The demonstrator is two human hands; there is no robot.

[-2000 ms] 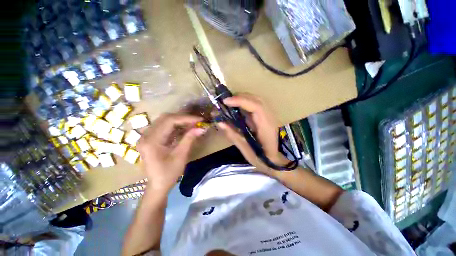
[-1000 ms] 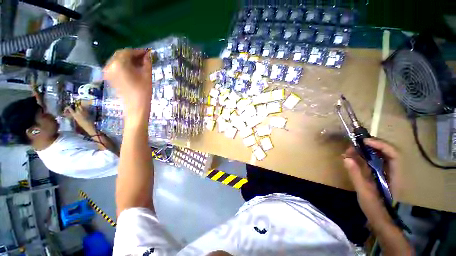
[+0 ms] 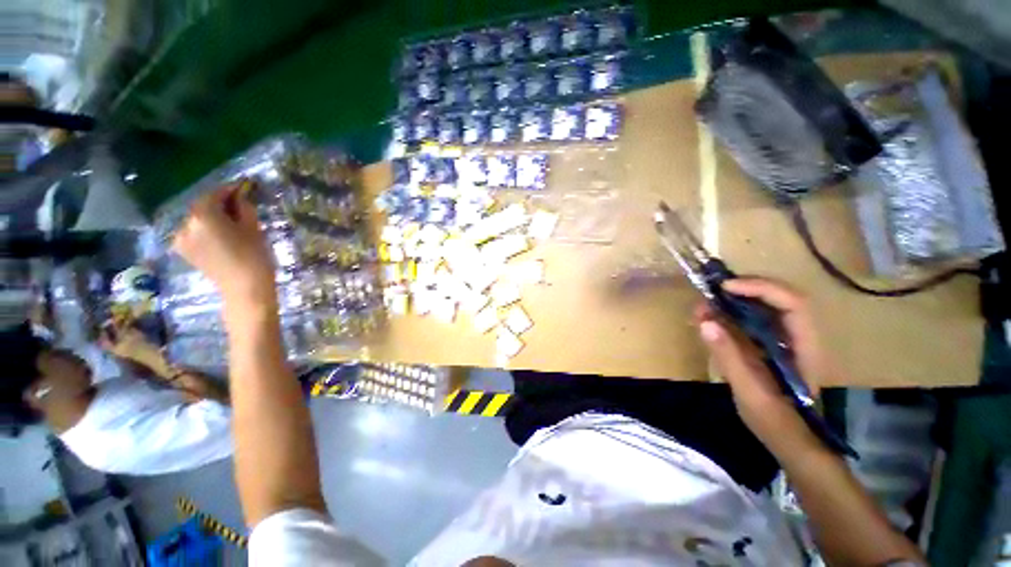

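My right hand (image 3: 765, 343) holds the black soldering iron (image 3: 755, 327), its metal tip pointing up and left above the brown board. My left hand (image 3: 227, 241) is stretched out over the stacked blister trays (image 3: 322, 238) at the left. Its fingertips are bunched and blurred, with a small yellowish spot beside them; I cannot tell whether they hold a unit. A loose pile of white battery cells (image 3: 471, 271) with yellow edges lies on the board. Behind it, a blister tray of dark blue circuit boards (image 3: 510, 83) stands in rows.
A black fan (image 3: 776, 116) with a cable stands at the back right, beside an open pale box (image 3: 920, 177) of silver bits. A pale strip (image 3: 706, 144) crosses the brown board. Another person (image 3: 133, 415) in white sits at the left. Yellow-black tape (image 3: 477, 402) shows below the bench edge.
My left hand has left the iron tip area and moved far left over the stacked trays. My right hand keeps the iron, now apart from the left. The view has turned left, then slightly back right.
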